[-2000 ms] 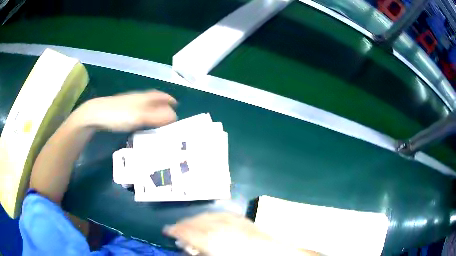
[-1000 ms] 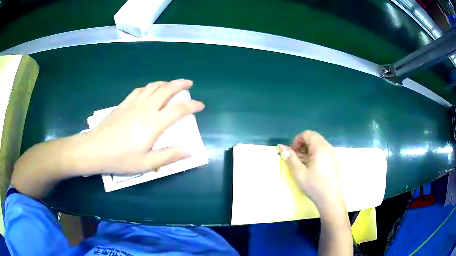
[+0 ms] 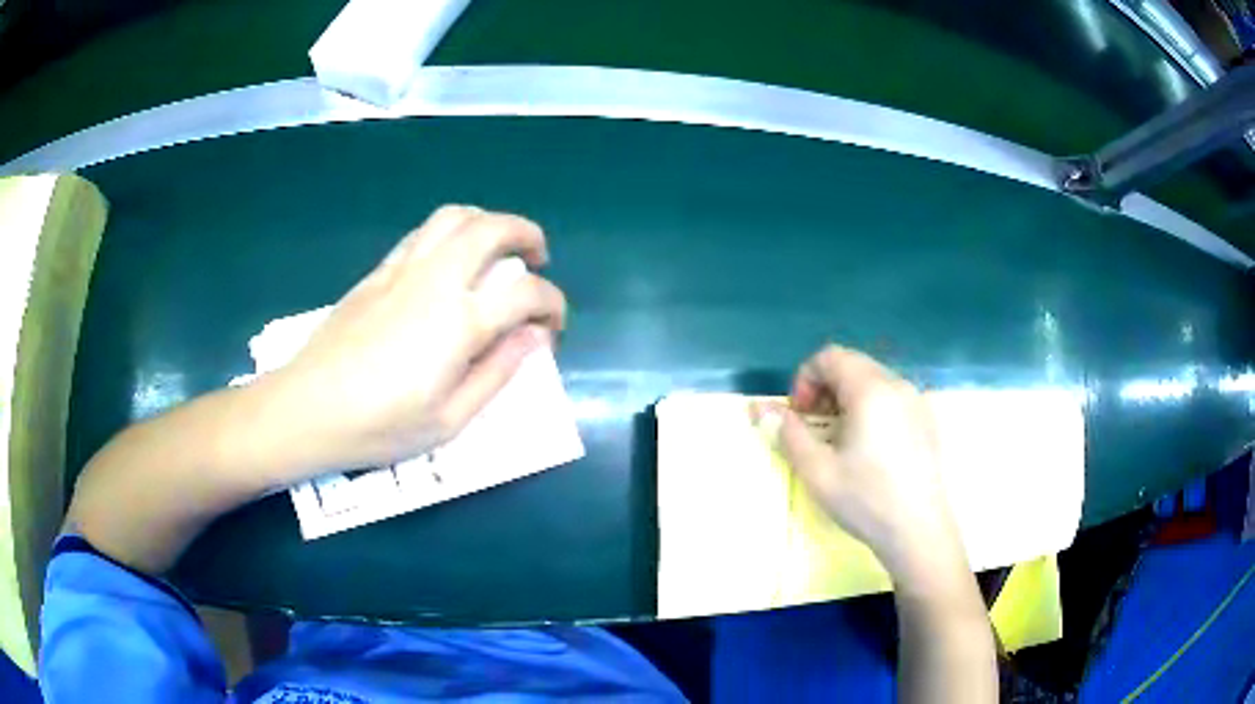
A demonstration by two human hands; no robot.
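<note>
A stack of flat white packages [image 3: 516, 426] with dark printing lies on the green worktop at the left. My left hand [image 3: 434, 323] rests over it, fingers curled near its upper right corner; whether it grips a package is unclear. A white-to-cream label sheet stack [image 3: 1012, 468] lies at the right, with a yellow strip of backing paper [image 3: 826, 547] exposed. My right hand [image 3: 860, 447] is over the sheet, thumb and forefinger close together at its upper edge. Something tiny and pale may be at the fingertips; it is too small to tell.
A thick yellow-cream block of sheets [image 3: 62, 289] stands at the far left edge. A metal rail [image 3: 592, 94] runs behind the worktop, with a white bar [image 3: 379, 48] across it. Yellow paper [image 3: 1030, 605] hangs below the worktop's right edge. A metal bracket [image 3: 1170, 138] is at upper right.
My right hand has moved from the front of the worktop onto the label sheet. My left hand has moved onto the packages, and its spread fingers have since curled. The camera view has shifted.
</note>
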